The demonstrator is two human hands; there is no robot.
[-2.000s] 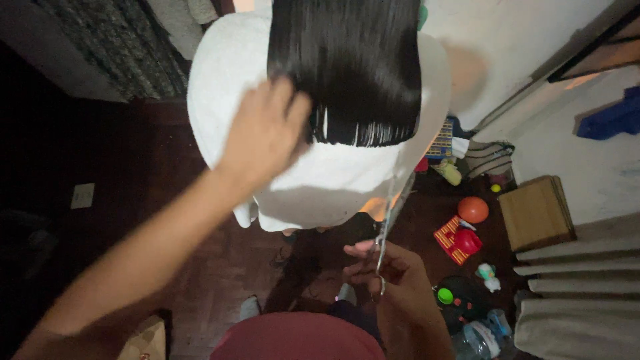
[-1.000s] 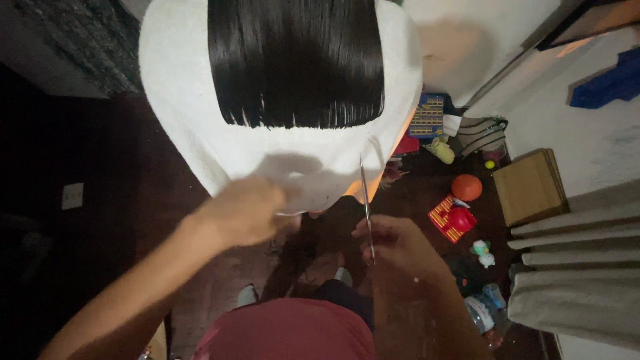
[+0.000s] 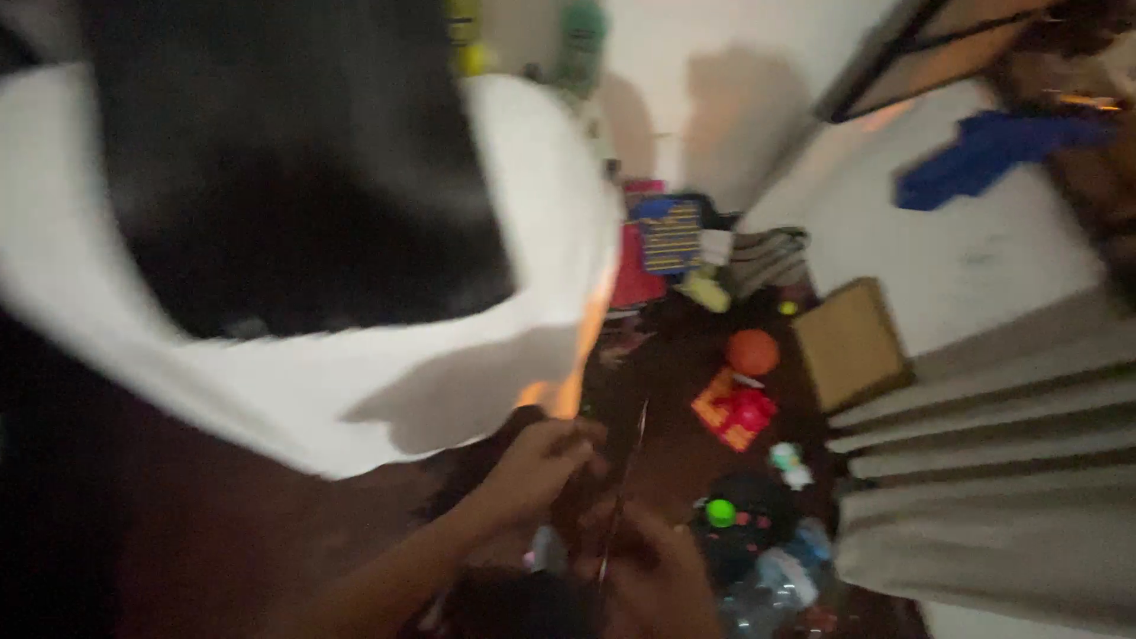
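Long dark hair (image 3: 302,195) hangs straight down a person's back over a white cloth (image 3: 266,382), its lower edge cut nearly level. My left hand (image 3: 555,453) is just below the cloth's lower right edge, fingers bent; blur hides whether anything is between them. Close by on the right, my right hand (image 3: 652,541) holds slim metal scissors (image 3: 628,470), their tip pointing up. The scissors are apart from the hair. An orange patch (image 3: 577,364) shows beside the cloth's right edge.
On the dark floor at right lie an orange ball (image 3: 753,352), a red and yellow item (image 3: 732,413), a green ball (image 3: 721,512) and clear plastic bottles (image 3: 772,586). A cardboard-coloured panel (image 3: 852,346) leans by the wall, near a pale curtain (image 3: 994,479).
My left hand has moved from the hair's lower left edge down and right, close to my right hand. The scissors stay in my right hand. The view has shifted right.
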